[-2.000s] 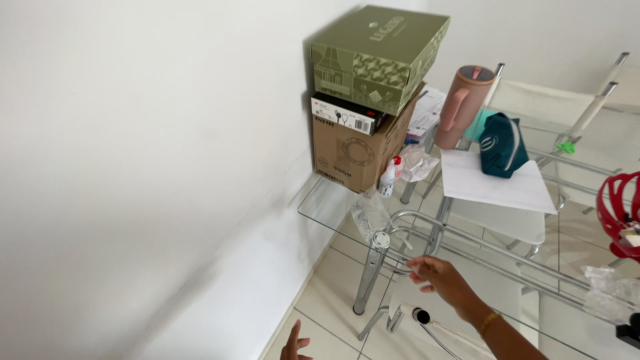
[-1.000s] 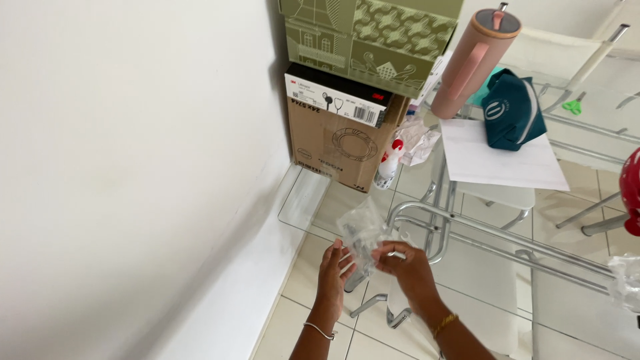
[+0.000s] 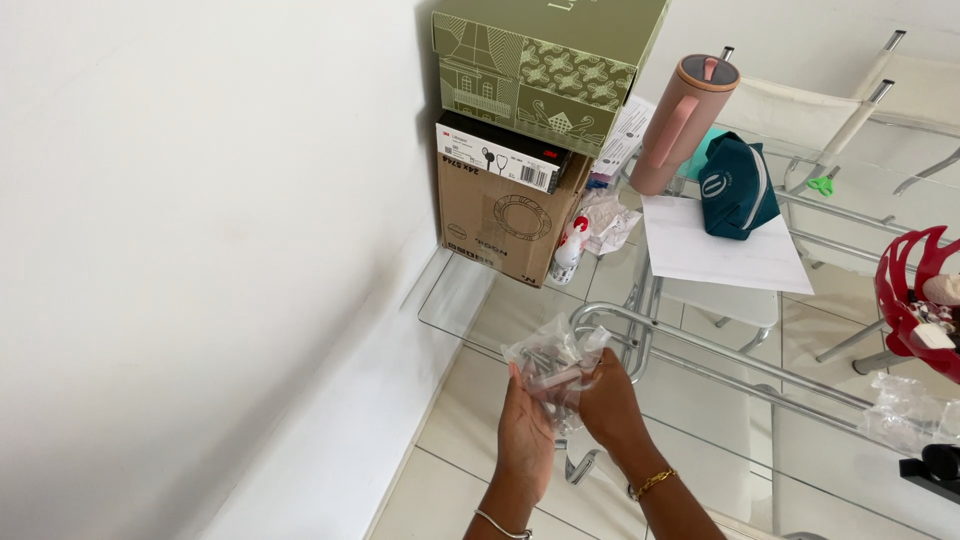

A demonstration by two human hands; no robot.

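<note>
A clear plastic bag (image 3: pixel 551 360) with small metal parts inside is held between both hands above the near corner of the glass table (image 3: pixel 480 315). My left hand (image 3: pixel 525 435), with a silver bracelet at the wrist, supports the bag from its left side, palm facing it. My right hand (image 3: pixel 611 397), with a gold bracelet, grips the bag's right side; its fingertips are partly hidden behind the plastic.
Against the wall stand a cardboard box (image 3: pixel 495 210), a stethoscope box (image 3: pixel 495 154) and a green box (image 3: pixel 532 75). Nearby are a bottle (image 3: pixel 568 255), pink tumbler (image 3: pixel 682 124), teal pouch (image 3: pixel 739 187), paper (image 3: pixel 720 255), green scissors (image 3: pixel 823 182), red basket (image 3: pixel 919 300) and plastic wrapping (image 3: pixel 904 409).
Two seconds ago the hands were apart, with no bag visible in the left; one second ago both were at the bag. Now the bag sits lower against my left palm. The view has shifted closer.
</note>
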